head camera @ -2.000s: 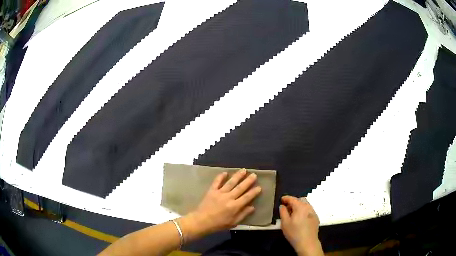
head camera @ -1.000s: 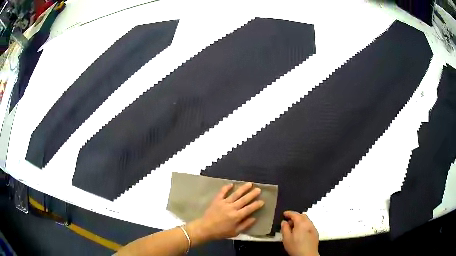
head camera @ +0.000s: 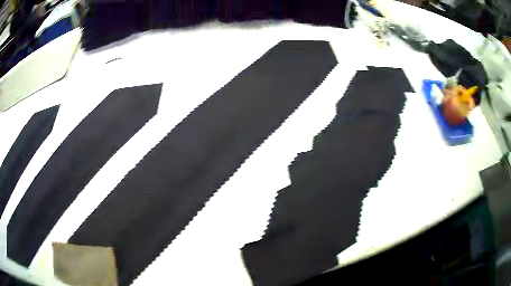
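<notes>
Black fabric pieces lie fanned into long bands on the white table. One long band (head camera: 207, 145) runs diagonally through the middle. A taupe sheet (head camera: 85, 265) covers part of its near end at the lower left and is cut off by the bottom edge. A band with an irregular stepped outline (head camera: 347, 162) lies to the right, its near end at the table's front edge. Two shorter bands lie at the left, the nearer one (head camera: 78, 167) and the outer one (head camera: 25, 148). Neither of my hands is in the picture.
A blue tray (head camera: 460, 134) at the right holds an orange-red glue pot (head camera: 455, 109). Dark heaps (head camera: 213, 12) line the far side. A dark bundle (head camera: 458, 60) and crinkled clear plastic (head camera: 408, 32) lie at the far right. The white table's edge (head camera: 414, 230) curves at the lower right.
The view has swung to the right, bringing in the blue tray and far side. The bands and taupe sheet now appear further left. Both hands, earlier at the taupe sheet and band end, are out of view.
</notes>
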